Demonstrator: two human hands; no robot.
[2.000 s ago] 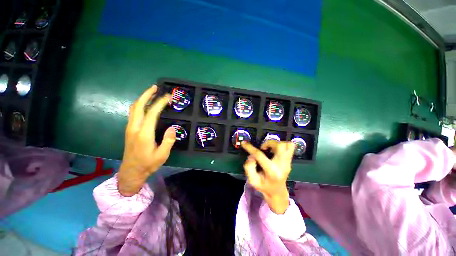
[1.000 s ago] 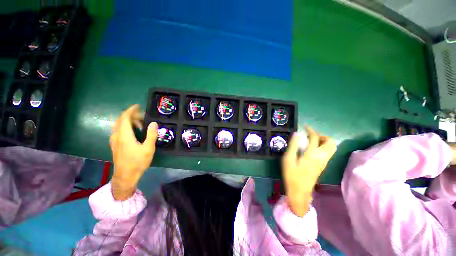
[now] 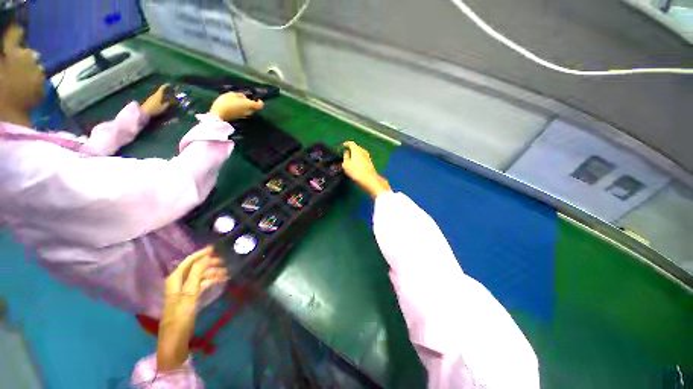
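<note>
A black compartment tray (image 3: 285,188) with two rows of lit round smartwatches (image 3: 296,199) lies slantwise on the left part of the bench, seemingly on top of a black stack. The two nearest watches glare white. My right hand (image 3: 359,167) is at the tray's far end, fingers closed around its corner and partly hiding a watch there. My left hand (image 3: 194,279) is at the tray's near end, fingers bent and close to the edge; blur hides whether they touch or grip it.
Another worker in a pink smock (image 3: 99,182) sits close on the left, hands over black parts. A black tray (image 3: 270,146) lies beyond mine. A monitor (image 3: 91,30) stands at far left. The blue mat (image 3: 471,228) is right of my arm; a pale wall ledge (image 3: 486,178) runs behind.
The view has swung left, and both my hands are now at the ends of a watch tray on the left side. The neighbour and monitor have come into view.
</note>
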